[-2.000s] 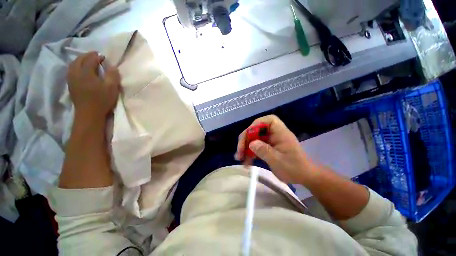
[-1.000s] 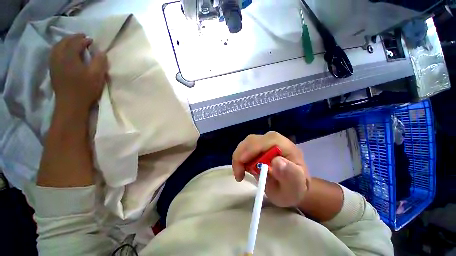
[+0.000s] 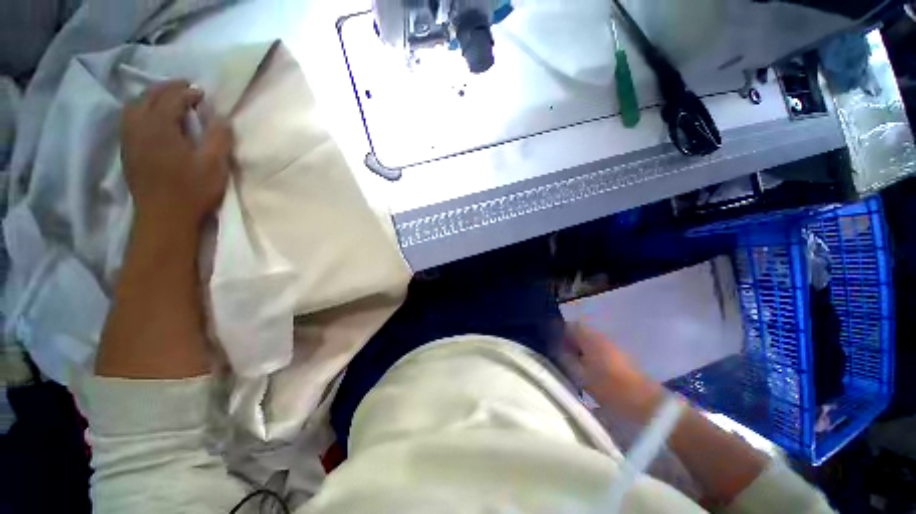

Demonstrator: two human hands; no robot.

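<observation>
The cream garment piece (image 3: 301, 201) lies bunched over the left end of the machine table and hangs toward my lap. My left hand (image 3: 176, 151) is on it, with a pale fold pinched between thumb and fingers. My right hand (image 3: 593, 366) is low at my right side, near a white panel, blurred. Its fingertips are hard to make out and no red object shows in it. A white stick-like strip (image 3: 648, 452) crosses in front of my right forearm, blurred.
The sewing machine's needle area (image 3: 437, 30) is above the white bed (image 3: 452, 120). A green-handled screwdriver (image 3: 626, 88) and black-handled scissors (image 3: 691, 125) lie to the right. A ruler strip (image 3: 522, 201) runs along the front edge. A blue plastic crate (image 3: 778, 331) stands lower right.
My right hand has moved right and down from in front of my chest, and the red object it held is out of sight. The white strip has swung right. My left hand still holds the cloth.
</observation>
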